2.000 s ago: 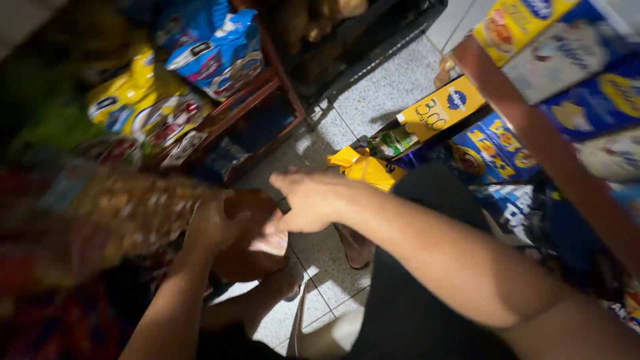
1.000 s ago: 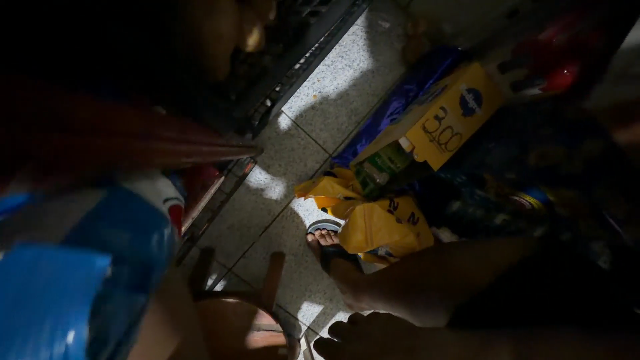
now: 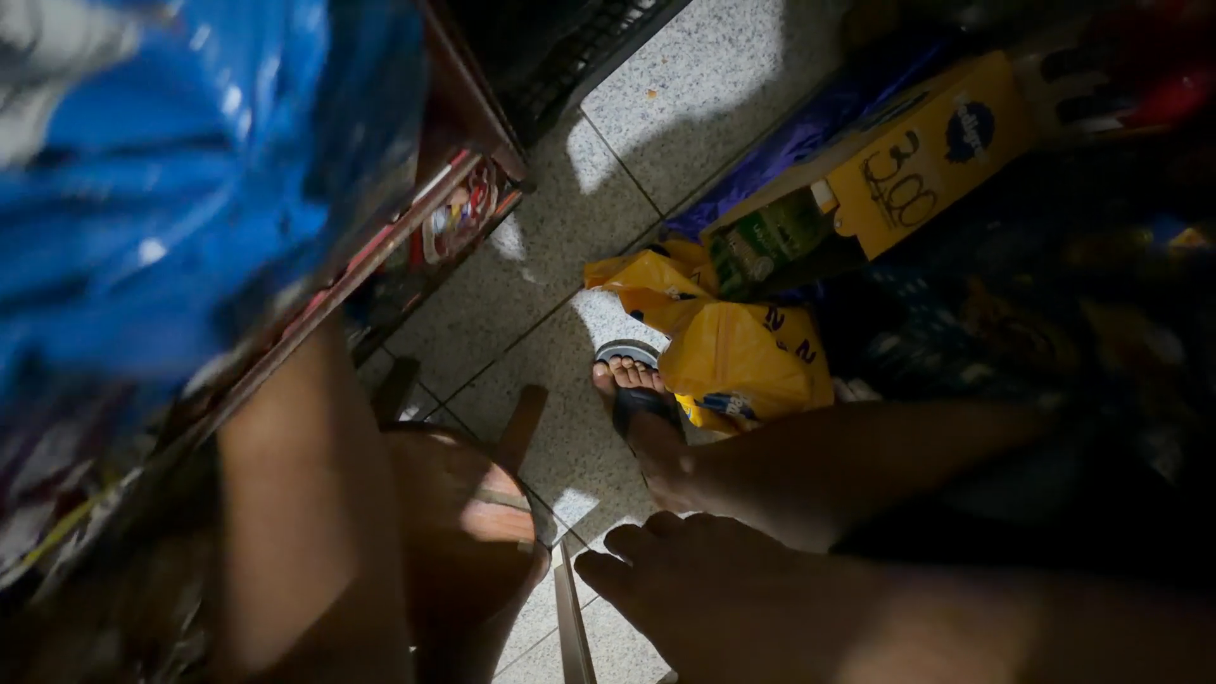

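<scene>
What looks like my left forearm (image 3: pixel 304 513) rises at the lower left and passes behind a shelf edge and a shiny blue plastic package (image 3: pixel 180 161); the hand itself is hidden. From the lower right reaches what seems to be my right hand (image 3: pixel 665 560), in shadow, its short-looking fingertips towards the upper left. It overlaps the floor tiles in view; its palm side is hidden. Above it, a yellow plastic bag (image 3: pixel 750 351) lies beside a foot in a flip-flop (image 3: pixel 641 389). A yellow Pedigree carton (image 3: pixel 912 157) with handwriting holds a green packet (image 3: pixel 769 237).
A round reddish-brown stool (image 3: pixel 456 532) stands at the lower centre. The red shelf edge (image 3: pixel 332 285) slants across the left. A black crate (image 3: pixel 594 47) is at the top, near purple packaging (image 3: pixel 788 152). Dark packages fill the right side.
Two seconds ago both hands were close together above the stool; now they are apart and my left hand is out of sight. The view has turned and shifted, and it is darker than at first.
</scene>
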